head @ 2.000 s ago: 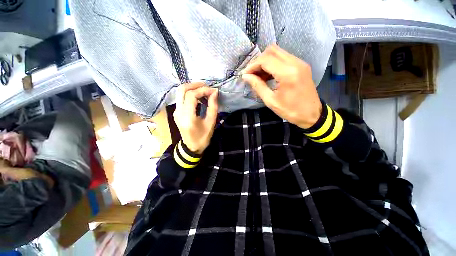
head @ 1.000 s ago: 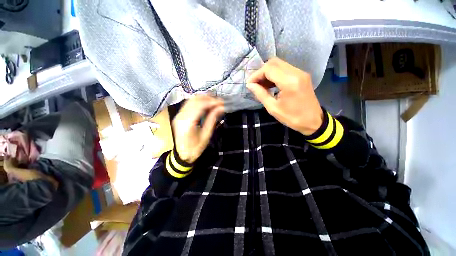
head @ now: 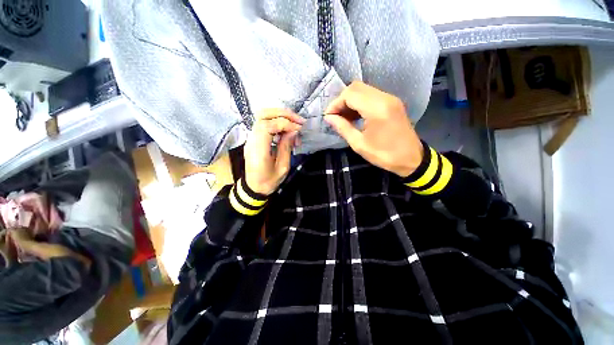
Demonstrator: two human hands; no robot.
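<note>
A light grey garment lies over the table edge down to my lap, with dark speckled seam bands running down it. Its lower border has a paler, smoother piece with thin dark lines. My left hand is at the border's left part, thumb and fingertips close together. My right hand is over the paler piece, thumb and index finger pinched. A thread or needle between the fingertips is too small to make out.
The white table edge curves across the top right. A brown cardboard box is below it. At left are a dark-clothed person with pink cloth, a box with white scraps, dark scissors and a grey machine housing.
My left hand moved away from the cloth, then back up to the border. My right hand has shifted slightly down from its first place. The view has turned a little.
</note>
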